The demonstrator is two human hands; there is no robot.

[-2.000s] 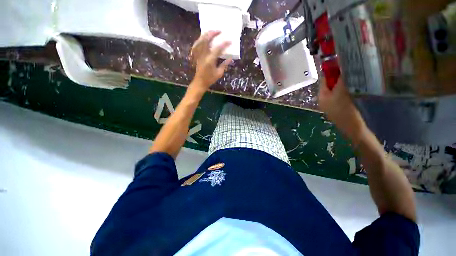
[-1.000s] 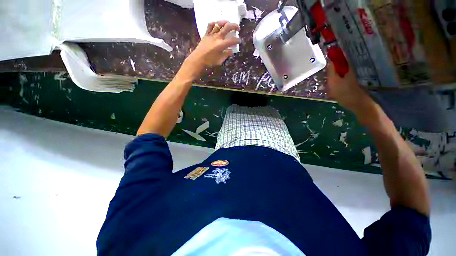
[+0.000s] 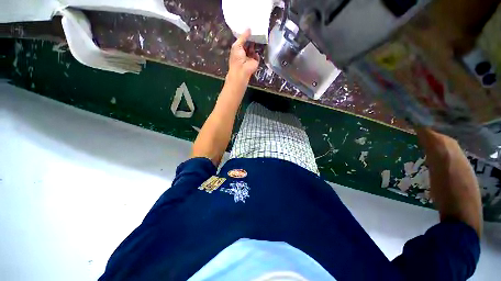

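A small stack of white cut pieces [image 3: 246,17] lies at the top centre, cut off by the picture's edge. My left hand [image 3: 245,56] is at its near edge, one digit touching the white cloth and the other fingers curled; whether it grips the stack is unclear. The cutting machine's silver base plate [image 3: 304,65] stands on the table just right of the stack. The large grey machine body [image 3: 379,33] fills the upper right, tilted and blurred. My right forearm runs up behind the machine, which hides my right hand and the handle.
White fabric lay [image 3: 118,5] is at the upper left, with a curved, layered white offcut [image 3: 99,55] hanging over the table's near edge. The dark brown table [image 3: 203,52] has chalk marks and scraps; its green side [image 3: 148,93] faces me. Pale floor is below.
The machine has swung across and toward me, its body now covering the red grip and my right hand. My left hand has moved from on top of the stack to its near edge.
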